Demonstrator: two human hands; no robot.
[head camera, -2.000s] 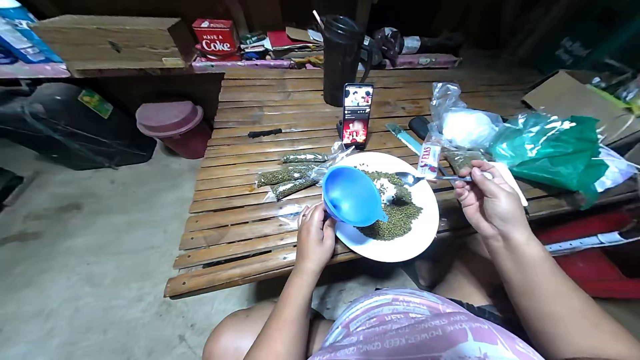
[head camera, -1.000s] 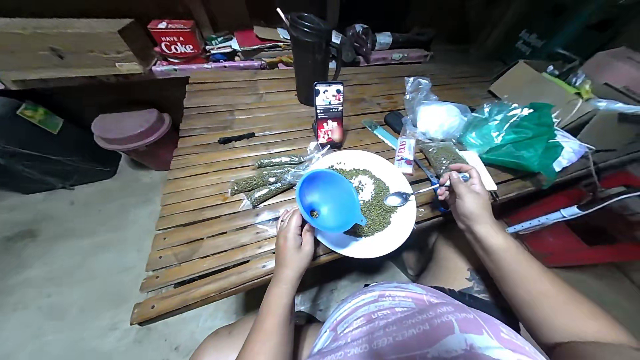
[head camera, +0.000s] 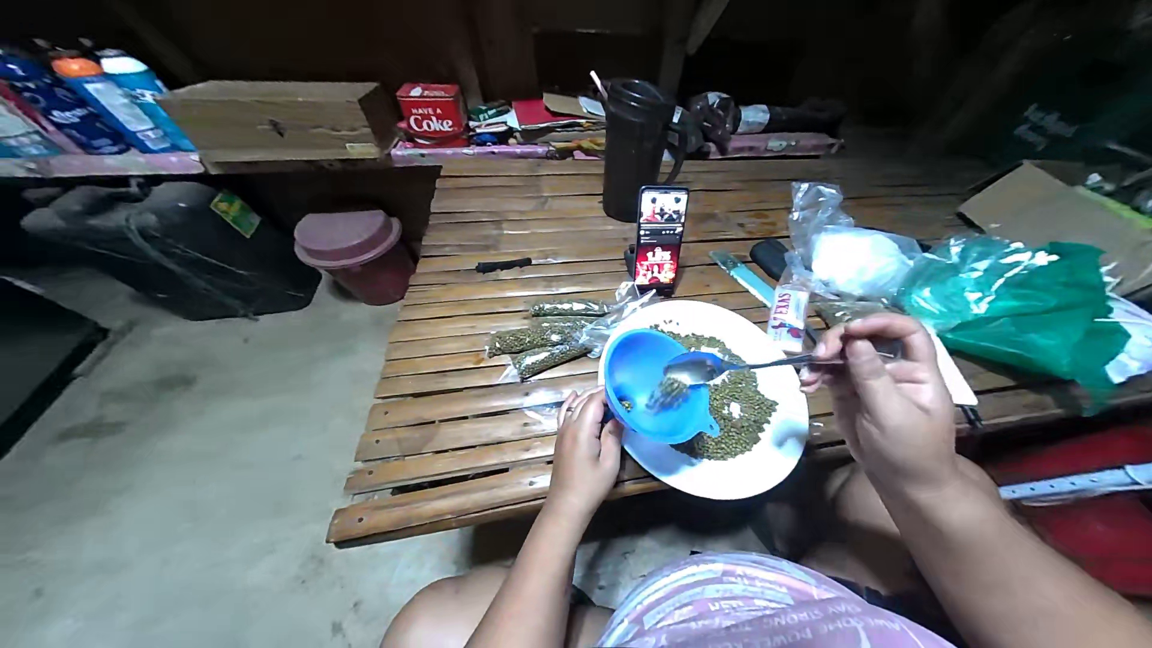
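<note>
My left hand (head camera: 585, 445) grips a blue plastic funnel (head camera: 643, 369) at its left side, and the funnel overlaps the left part of a white plate (head camera: 781, 450). Small green beans (head camera: 742, 414), apparently mung beans, lie heaped on the plate with some white material among them. In my right hand (head camera: 886, 387) is the handle of a metal spoon (head camera: 693, 367); its bowl tips over the funnel, with beans dropping off it. Left of the plate lie several clear plastic tubes of beans (head camera: 535, 337). What lies under the funnel is hidden.
A lit phone (head camera: 661, 238) stands upright behind the plate, before a dark lidded mug (head camera: 634, 148). To the right are a small white packet (head camera: 788, 317), a clear bag with white contents (head camera: 859, 259) and a green plastic bag (head camera: 1012, 297). A black pen-like item (head camera: 504, 265) lies at left on the slatted bamboo table (head camera: 450, 441).
The spoon has moved left from the plate to over the funnel, and beans are falling from it. My left hand still holds the funnel.
</note>
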